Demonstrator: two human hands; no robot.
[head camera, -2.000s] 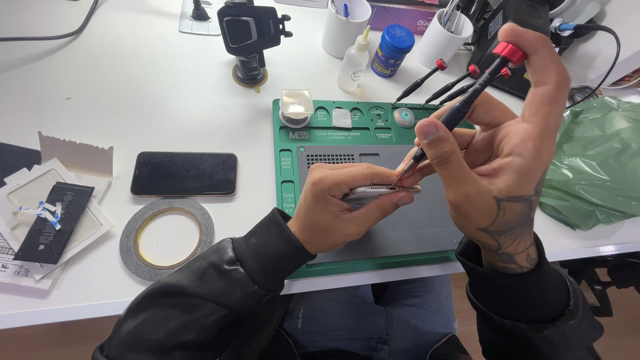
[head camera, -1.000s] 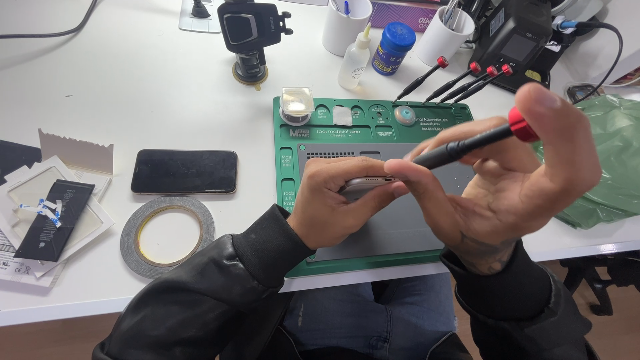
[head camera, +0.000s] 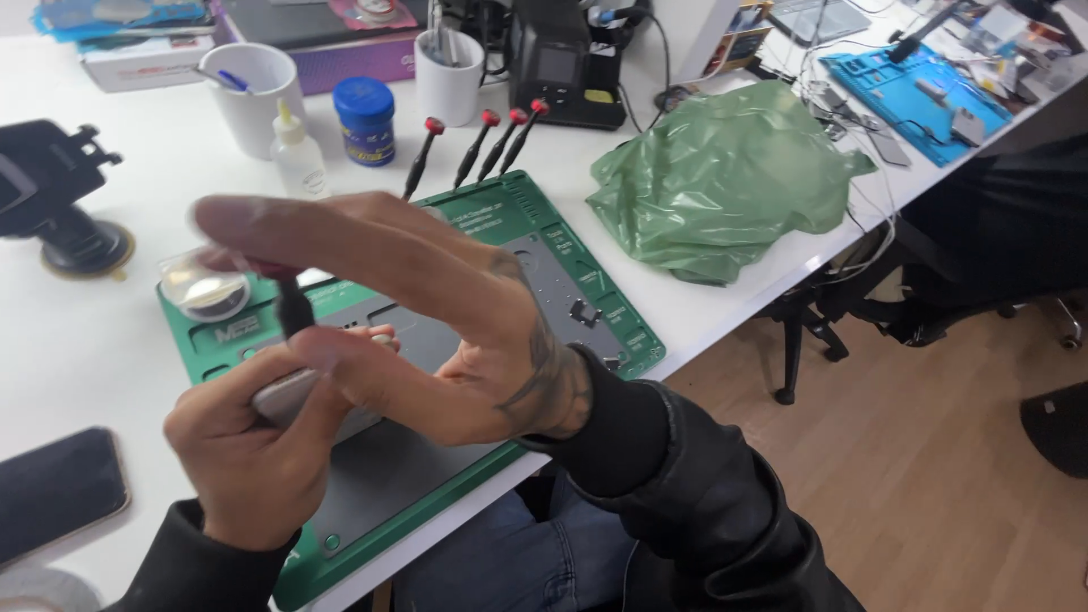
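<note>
My left hand (head camera: 255, 450) grips a thin light-coloured device (head camera: 289, 395), probably a phone, with its edge turned up. My right hand (head camera: 425, 306) is raised over it, holding a small black precision screwdriver (head camera: 293, 310) with a red cap, its shaft pointing down toward the device. The fingers hide the screwdriver's tip and most of the device. Beneath both hands lies a green repair mat (head camera: 374, 557) with a grey centre. Small dark parts (head camera: 586, 314) rest on its right side. A clear round container (head camera: 206, 287) sits at its upper left corner.
Several red-capped screwdrivers (head camera: 473, 149) stand behind the mat, near a blue jar (head camera: 365, 121), a dropper bottle (head camera: 297, 157) and white cups (head camera: 255, 102). A green plastic bag (head camera: 722, 183) lies right, a dark phone (head camera: 59, 493) left, a phone holder (head camera: 85, 242) upper left.
The view has swung to the right. The screwdriver, earlier slanted up to the right, now stands nearly upright in my right hand, which has come over the device. My left hand keeps its grip.
</note>
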